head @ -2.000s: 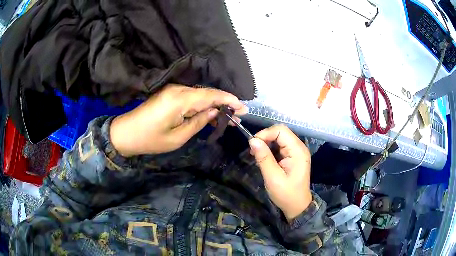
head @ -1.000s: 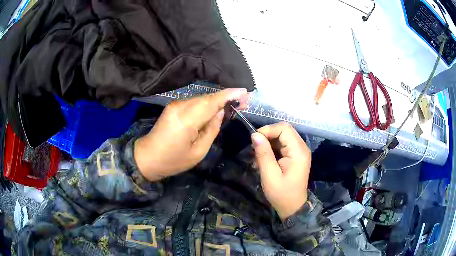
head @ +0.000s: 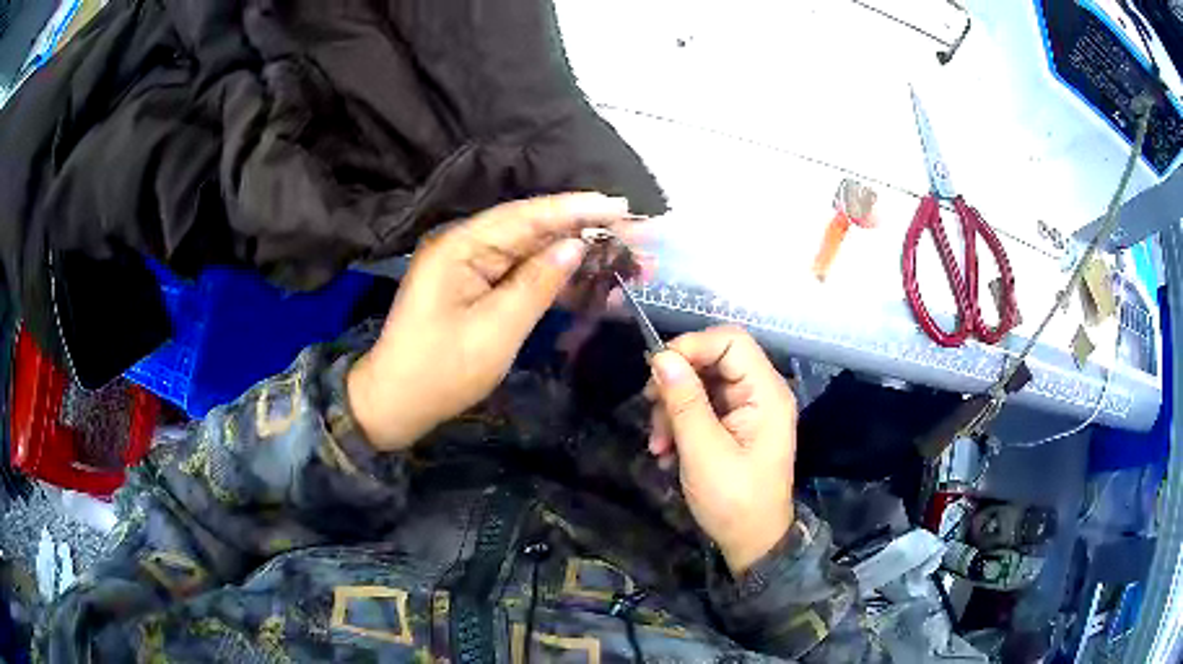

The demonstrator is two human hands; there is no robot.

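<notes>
The dark brown jacket (head: 350, 130) lies gathered on the white table at the upper left, its toothed zipper edge on the right side. My left hand (head: 474, 305) pinches a small brown piece of cloth (head: 601, 266) with a small pale, shiny bit at the fingertips. My right hand (head: 729, 428) holds a slim metal tool, tweezers by its look (head: 638, 311), between thumb and forefinger. The tool's tip meets the brown cloth. The exact point of contact is too small to tell.
Red-handled scissors (head: 960, 270) and a small orange-handled tool (head: 832, 244) lie on the table (head: 765, 117) at the right. A blue crate (head: 247, 335) and a red crate (head: 52, 422) stand at the lower left. A cord hangs at the right.
My left hand has moved up slightly and its fingers have shifted, showing more brown cloth and the shiny bit. The jacket edge has shifted a little. My right hand stays nearly in place.
</notes>
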